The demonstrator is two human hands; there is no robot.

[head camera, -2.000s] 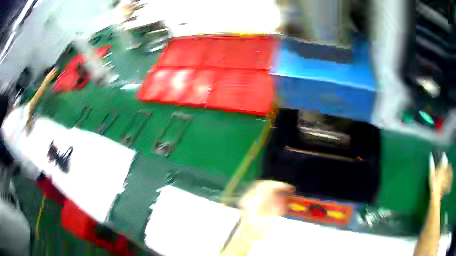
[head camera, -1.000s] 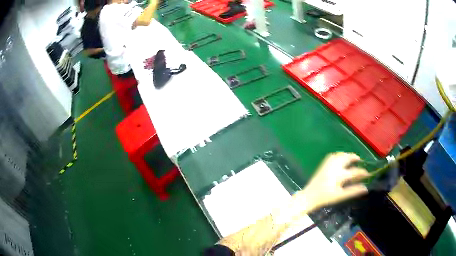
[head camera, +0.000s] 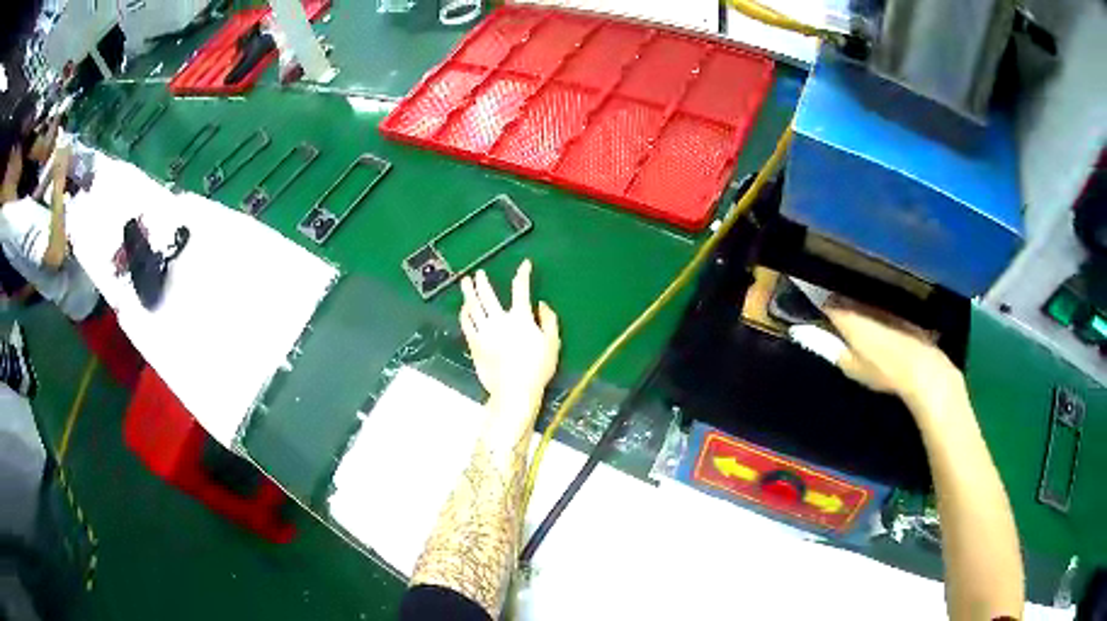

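A thin phone frame [head camera: 467, 246] lies on the green work surface. My left hand [head camera: 510, 346] is spread just below it, fingertips beside its lower edge; it holds nothing that I can see. My right hand [head camera: 868, 348] reaches into the black press bay [head camera: 777, 406] under the blue press head [head camera: 904, 182]. Its fingers, with white fingertips, are at a dark phone-sized part [head camera: 795, 301] on the gold-tan fixture [head camera: 761, 303]. Whether they grip it is hard to tell.
More phone frames [head camera: 345, 198] lie in a row leftward, and one [head camera: 1062, 449] lies at far right. A red tray [head camera: 595, 109] is behind. A yellow hose [head camera: 656, 313] and black cable [head camera: 595, 459] cross beside the press. A button panel [head camera: 781, 483] is in front. Another worker sits far left.
The view has swung back right toward the press. My left hand is now beside the nearest frame, away from the hose. My right hand, out of view a second ago, is now inside the press bay.
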